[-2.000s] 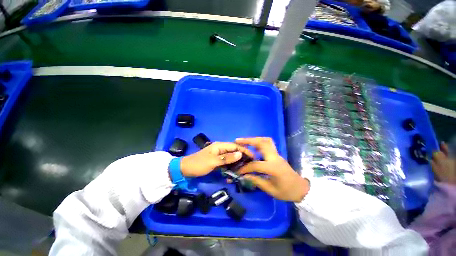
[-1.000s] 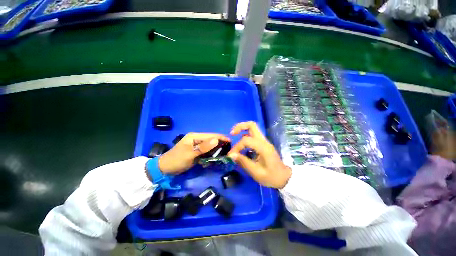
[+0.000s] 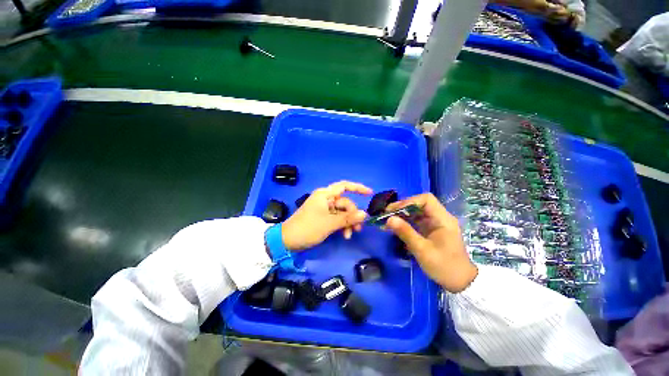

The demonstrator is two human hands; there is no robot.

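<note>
My right hand (image 3: 440,246) grips a narrow green circuit board (image 3: 397,214) between thumb and fingers above the blue work tray (image 3: 330,335). A black housing (image 3: 382,200) shows just behind the board, against the right fingers; how they join is hidden. My left hand (image 3: 321,218), with a light blue wrist strap (image 3: 276,244), has its index finger raised. Its other fingertips are at the board's left end, and I cannot tell whether they pinch anything. Black housings (image 3: 285,174) lie in the tray, several near its front edge, one with a silvery face (image 3: 333,287).
Stacked clear blister trays (image 3: 513,198) with green boards stand right of the work tray. Beyond is a blue tray (image 3: 623,161) with black parts; another is at far left (image 3: 44,99). Behind are a green conveyor (image 3: 169,59) with small parts and a grey post (image 3: 440,66). People's hands and sleeves show across the line.
The left hand has let go of the housing and moved off to its left. The right hand, open before, now holds the board. The view has shifted, so the trays appear further right.
</note>
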